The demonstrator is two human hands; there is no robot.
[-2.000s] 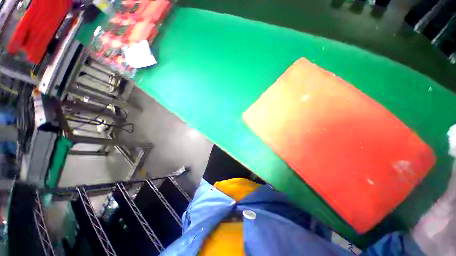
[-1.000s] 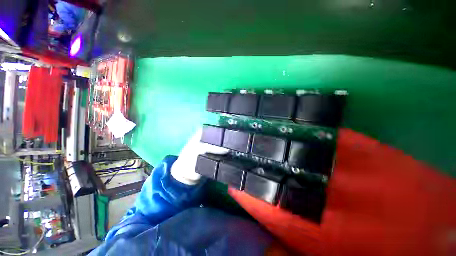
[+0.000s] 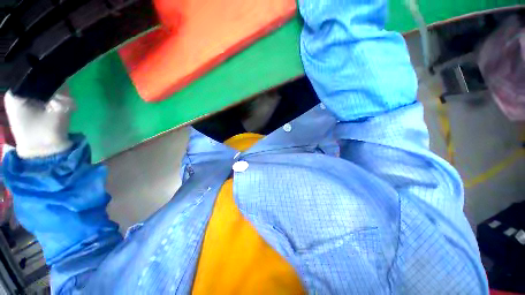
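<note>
My left hand (image 3: 41, 124), in a white knit glove, is at the far left with its fingers closed on the near edge of the circuit board. The board with its rows of black blocks (image 3: 75, 34) fills the top left corner, blurred and cut off by the picture's edge. It covers part of the orange-red foam pad (image 3: 201, 40). My right hand is out of the picture past the top edge; only its blue sleeve (image 3: 357, 69) shows.
The green bench mat (image 3: 247, 83) runs along the top, its near edge in front of my body. A thin pale tube (image 3: 419, 26) hangs at the upper right. A pinkish bag-like thing (image 3: 505, 72) and dark boxes (image 3: 506, 242) stand at the right.
The view has swung round and down. The board now lies at the top left, with my left hand still on it. My right sleeve has come into view.
</note>
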